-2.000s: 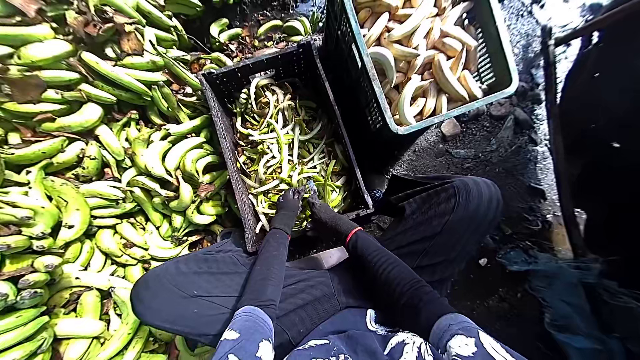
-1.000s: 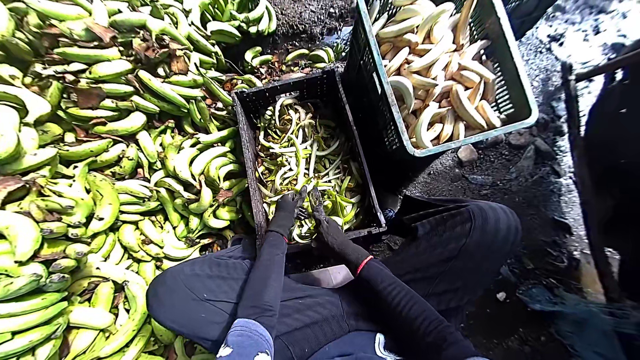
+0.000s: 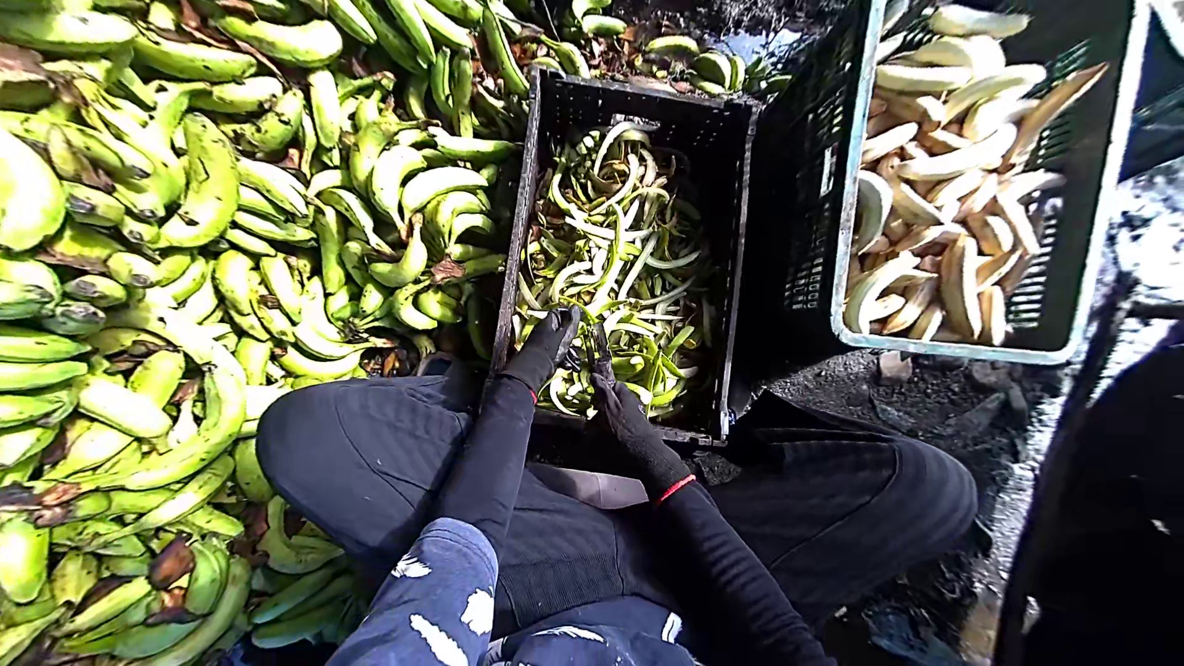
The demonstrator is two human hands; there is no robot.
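Note:
Both my hands, in dark gloves, are over the near end of a black plastic crate (image 3: 740,231) that holds a tangle of green and pale peel strips (image 3: 615,250). My left hand (image 3: 546,347) has its fingers curled at the peels, close to the crate's left side. Just right of it, my right hand (image 3: 618,398) points forward with its fingers low, a red band at its wrist. The fingertips of the two hands are near each other. Whether either hand holds something small, such as a peel or a blade, I cannot tell.
Green plantains (image 3: 398,185) lie heaped along the left. A large green plastic crate (image 3: 980,347) at the upper right holds peeled plantains (image 3: 962,185). My crossed legs flank the near end of the black crate. Stones (image 3: 894,367) lie on dark ground below the green crate.
The view has shifted left, moving the crates rightward in it. My hands stay close together over the near end of the peel crate.

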